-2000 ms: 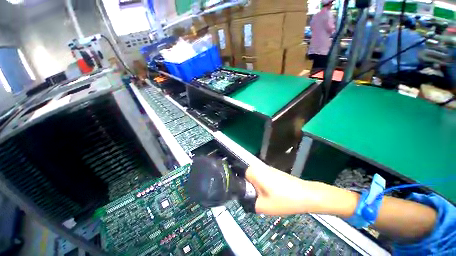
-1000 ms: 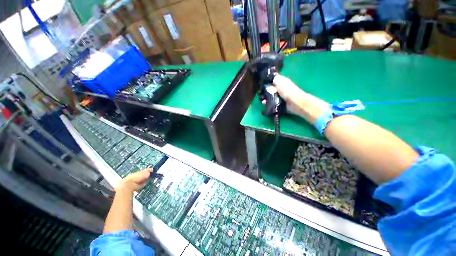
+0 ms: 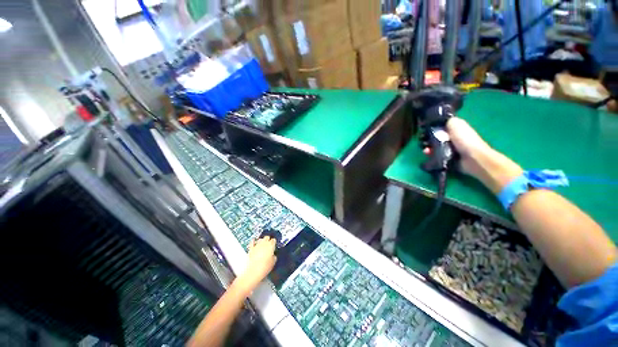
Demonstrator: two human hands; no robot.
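Note:
My right hand [image 3: 467, 146] grips a black barcode scanner [image 3: 439, 129] upright over the near edge of the right green-topped bench; its cable hangs down. My left hand [image 3: 259, 259] reaches over the conveyor [image 3: 362, 259], its black-covered fingertips at the near edge of a green circuit board [image 3: 254, 210]. Whether the fingers pinch the board is too small to tell. A dark gap lies beside the hand, between this board and another circuit board [image 3: 339, 298] nearer to me. More boards lie in line farther up the conveyor.
A slotted magazine rack [image 3: 88, 203] stands at the left. Across the conveyor are a green bench [image 3: 345, 122] with a blue bin [image 3: 230, 88] and a black board tray [image 3: 274, 112]. Pale components [image 3: 488, 268] lie heaped under the right bench [image 3: 542, 146]. Cartons [image 3: 325, 41] stand behind.
Since two seconds ago my left hand has come into view and the board held over the conveyor is gone. Over the last second the view turned left, and a wider gap shows beside my left hand.

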